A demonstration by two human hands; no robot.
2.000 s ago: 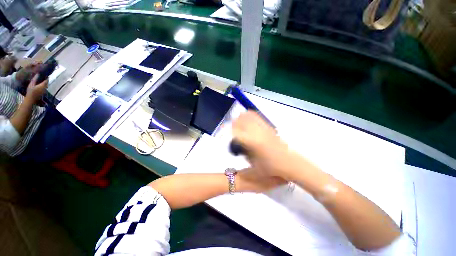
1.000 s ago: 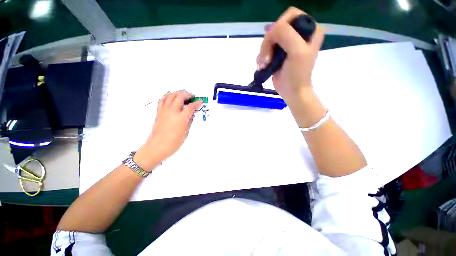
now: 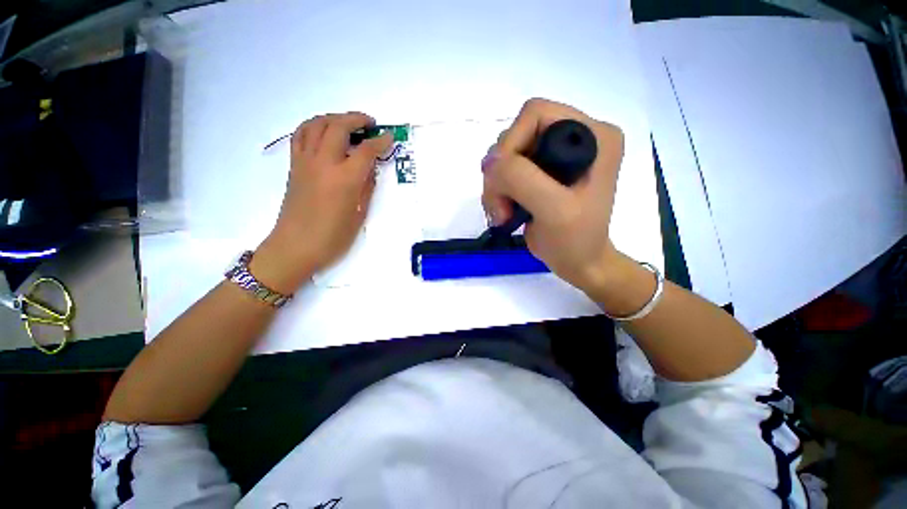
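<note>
A large white card [image 3: 378, 313] lies in front of me. My right hand [image 3: 567, 199] is closed around the black handle of the press roller, whose blue cylinder [image 3: 477, 263] lies near the card's front edge. My left hand [image 3: 333, 194] rests on the card to the left, its fingertips at a small green circuit board [image 3: 400, 133]. The fingers partly hide the board and a dark part beside it. I cannot tell whether they grip it or press on it. Thin lead wires [image 3: 279, 141] show near the hand.
At the left, black panels [image 3: 94, 139] lie in a clear tray [image 3: 164, 129] with a small yellow tab. Gold-handled scissors [image 3: 47, 314] lie in front of them. More white sheets [image 3: 786, 149] lie at the right. A metal rail runs behind at the upper left.
The view has turned from the left side to the card. Over the last second the roller moved toward me, to the card's front edge. My left hand has stayed at the circuit board.
</note>
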